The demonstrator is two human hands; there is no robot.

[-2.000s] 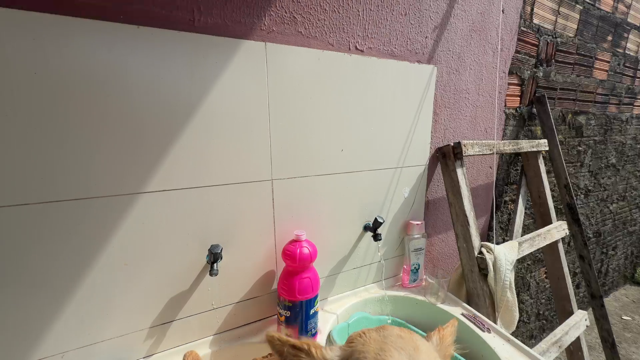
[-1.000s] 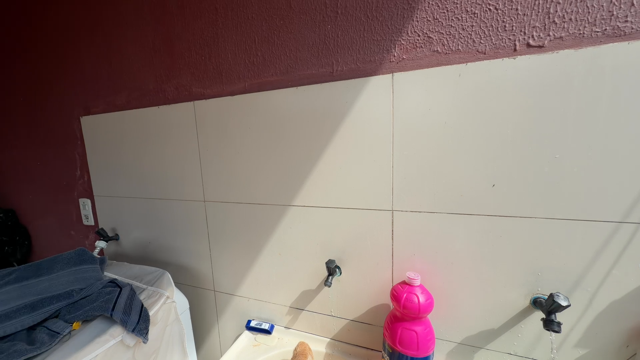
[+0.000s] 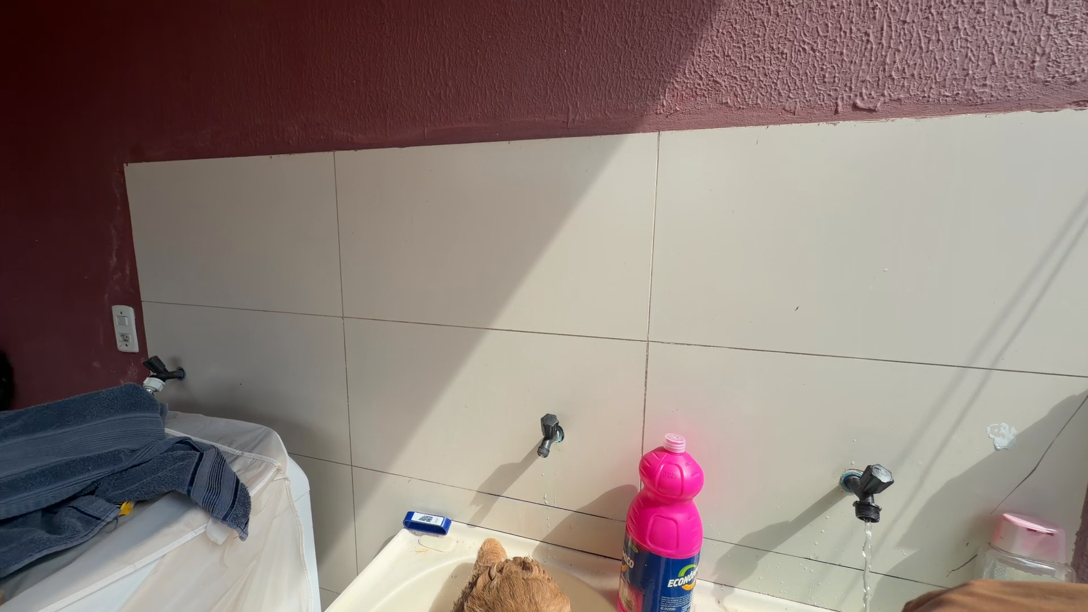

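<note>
Wet light-brown fur of a dog rises over the left basin of the white wash tub at the bottom; which body part shows is unclear. A smooth brown shape at the lower right edge looks like part of my right hand or arm; its fingers are hidden. My left hand is out of view. Water runs from the black right tap. Below the black middle tap are small drops. The pink plastic bottle stands upright between these taps. Behind the brown shape is a clear bottle with a pink cap.
A blue bar or small pack lies on the tub's rear left corner. At left, a dark blue towel lies over a white-covered appliance. Another black tap and a white wall outlet are behind it.
The view has swung left since the oldest frame. Water from the right tap runs in a thicker stream than before. The smooth brown shape has come in at the lower right.
</note>
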